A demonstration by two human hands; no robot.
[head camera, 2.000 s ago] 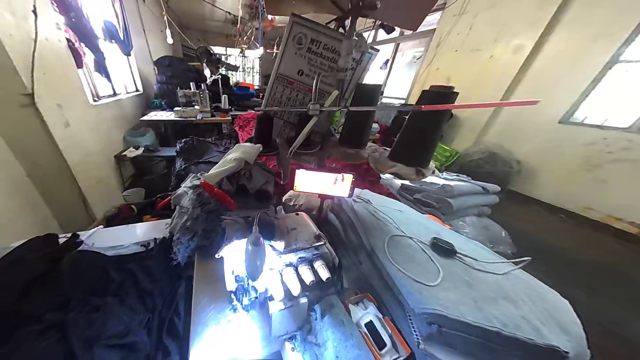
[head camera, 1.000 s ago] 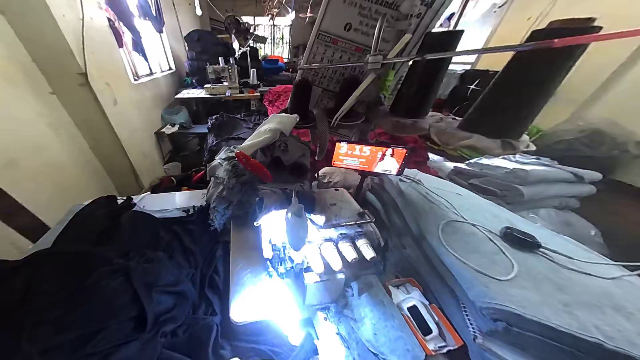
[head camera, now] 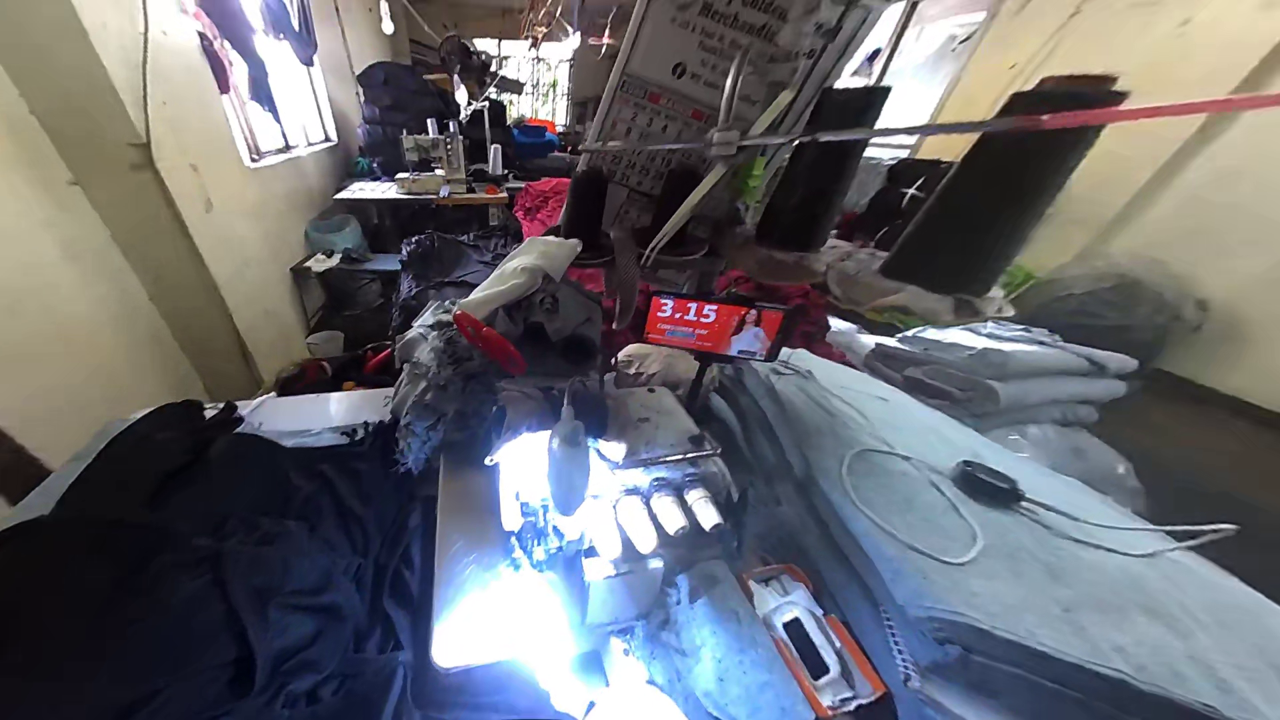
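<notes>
Neither of my hands shows in the head view. An overlock sewing machine (head camera: 655, 450) stands in the middle, its needle area washed out by a bright lamp (head camera: 568, 465). Several white tension knobs (head camera: 668, 510) line its front. Dark fabric (head camera: 230, 570) lies heaped on the left of the machine. On the right is a thick stack of grey-blue cloth (head camera: 930, 480) with a cable (head camera: 915, 550) and a small black device (head camera: 987, 484) on top. A white and orange box-like device (head camera: 812, 640) lies beside the machine. Behind the machine a phone (head camera: 713, 327) has its screen lit.
Large dark thread cones (head camera: 825, 170) stand behind the phone, near a hanging calendar (head camera: 655, 130). A red-handled tool (head camera: 489, 342) rests on grey scraps (head camera: 435, 380). Folded cloth (head camera: 1010, 375) is piled at the right. Another sewing machine (head camera: 435, 160) stands on a far table (head camera: 370, 192).
The view has shifted between frames, most clearly since two seconds ago. The phone screen shows a red picture, where two seconds ago it looked mostly washed out.
</notes>
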